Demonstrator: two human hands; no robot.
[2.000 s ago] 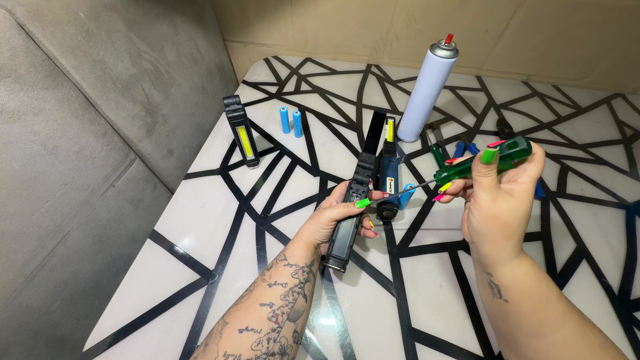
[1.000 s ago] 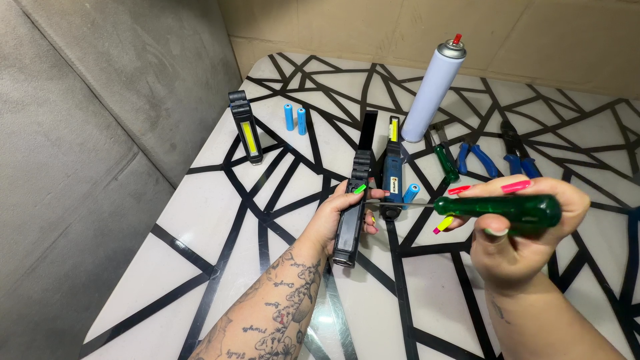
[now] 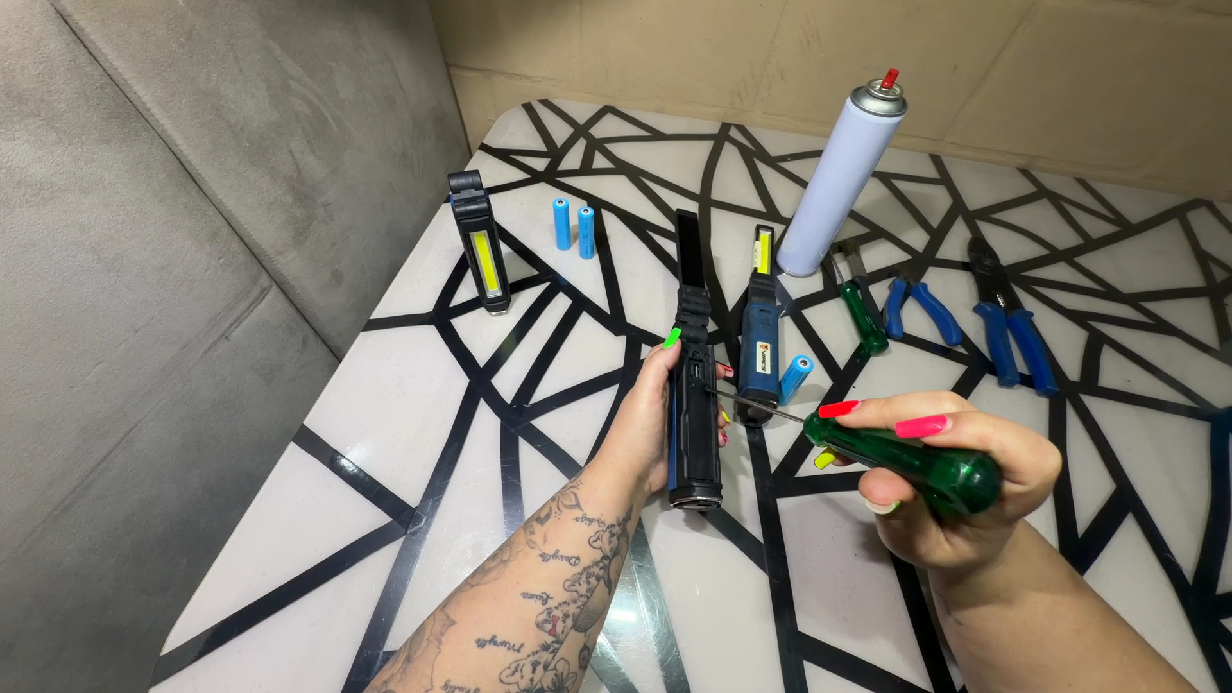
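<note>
My left hand [image 3: 653, 419] grips a black folding work light [image 3: 695, 433] upright over the table, its long side turned up toward me. In my right hand [image 3: 962, 472] is a screwdriver with a green handle [image 3: 910, 464]; its thin shaft points left and the tip meets the light's body near a small slot. Just right of that light lies a blue folding work light [image 3: 760, 337] with a yellow strip and a label bearing writing. A light-blue cylindrical battery [image 3: 796, 378] rests beside it.
A third work light [image 3: 483, 250] stands at the back left, near two blue batteries [image 3: 574, 228]. An aerosol can [image 3: 842, 178] stands behind. To the right lie a green-handled brush [image 3: 862, 316], blue-handled pliers [image 3: 922, 310] and a blue-handled wire stripper [image 3: 1013, 332]. A padded grey surface [image 3: 192, 318] borders the left.
My right hand has changed its hold on the screwdriver, with the fingers now over the top of the handle. The light in my left hand has turned slightly.
</note>
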